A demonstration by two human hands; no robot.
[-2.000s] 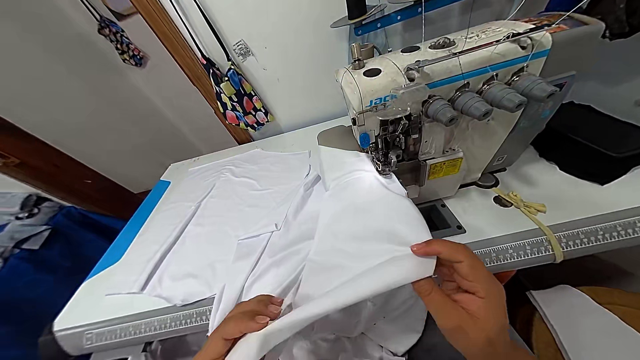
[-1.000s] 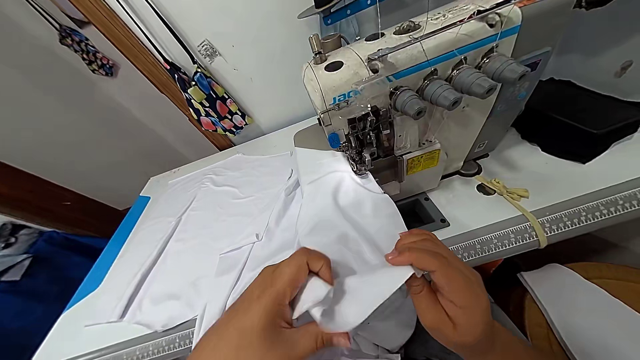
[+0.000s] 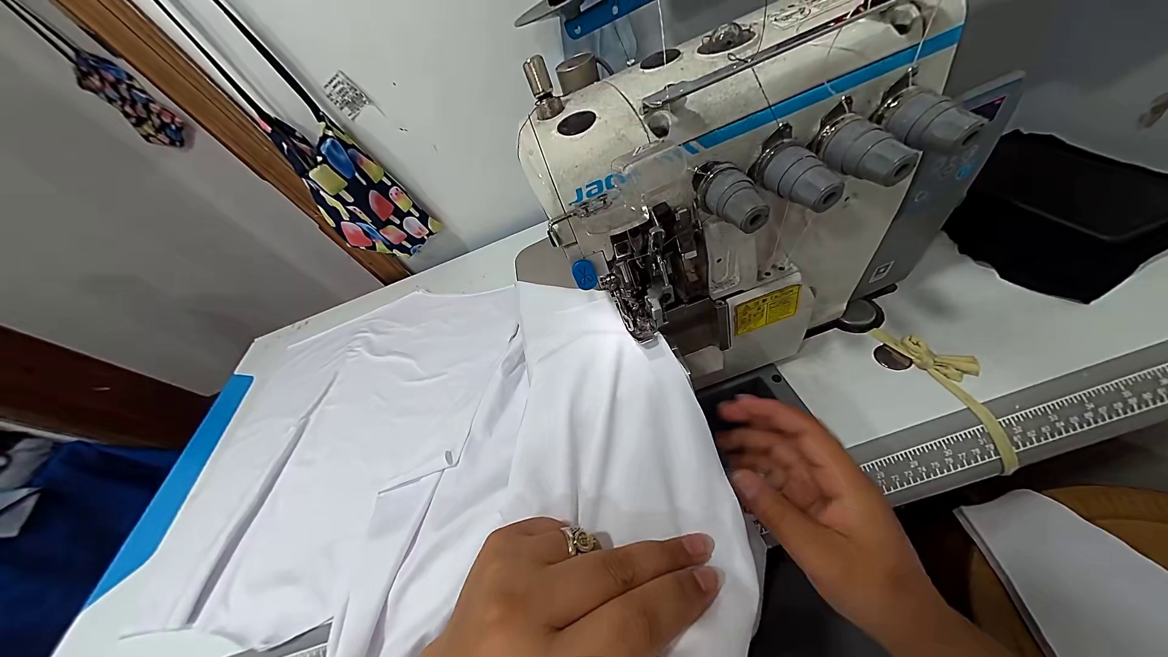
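Observation:
White knit fabric (image 3: 602,429) runs from under the presser foot of a Jack overlock sewing machine (image 3: 757,137) toward me and over the table's front edge. My left hand (image 3: 584,584), with a ring on one finger, lies flat on the fabric near the bottom centre, fingers pointing right. Just right of the fabric's edge, my right hand (image 3: 812,511) is raised with its fingers apart and nothing visible in it. More of the white cloth, with folds and a seam, spreads over the table to the left.
A yellow tie (image 3: 967,401) loops over the table edge by a measuring tape (image 3: 1077,420). Black fabric (image 3: 1058,210) lies right of the machine, white cloth (image 3: 1077,575) on a brown seat at lower right. Patterned pouches (image 3: 365,192) hang at the wall; blue cloth (image 3: 82,511) is at lower left.
Both hands held the fabric's near edge before; my right hand has let go and moved beside it, while my left hand now rests flat on top. The fabric lies smoother.

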